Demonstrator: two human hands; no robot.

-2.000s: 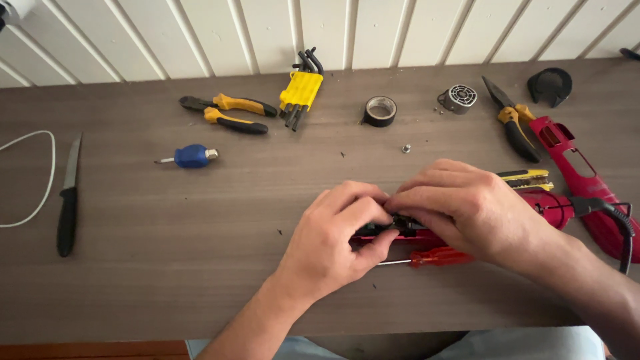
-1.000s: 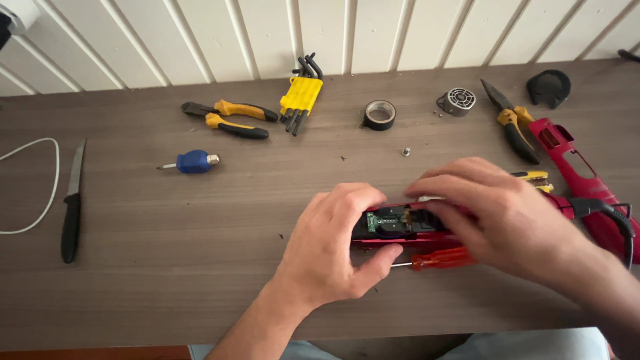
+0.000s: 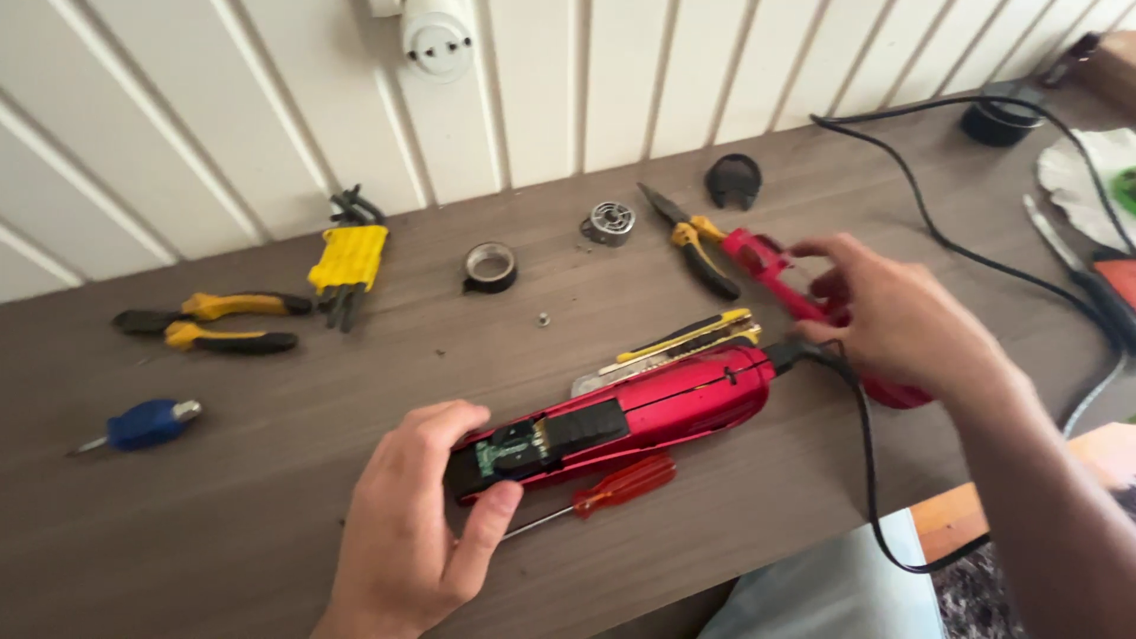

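My left hand (image 3: pixel 422 510) grips the left end of an opened red appliance housing (image 3: pixel 697 390), thumb on the near side and fingers on the far side. A green circuit board (image 3: pixel 501 454) and a black part (image 3: pixel 586 426) show inside it. At the right, my right hand (image 3: pixel 887 311) has its thumb and fingers around a separate red plastic shell (image 3: pixel 754 253), partly hidden under the hand. A red-handled screwdriver (image 3: pixel 626 484) lies along the housing's near side, and a yellow utility knife (image 3: pixel 683 342) along its far side. A black cord (image 3: pixel 861 417) leaves the housing's right end.
Needle-nose pliers (image 3: pixel 697 244), a black cap (image 3: pixel 734 180), a round metal grille (image 3: pixel 611 222), a tape roll (image 3: pixel 490 266) and a small screw (image 3: pixel 543 319) lie behind. Farther left are a yellow hex key holder (image 3: pixel 348 259), cutting pliers (image 3: pixel 222 321) and a blue stubby screwdriver (image 3: pixel 146 424).
My right hand has left the housing and moved right onto the separate red shell. My left hand remains at the housing's left end. The view has swung to the right.
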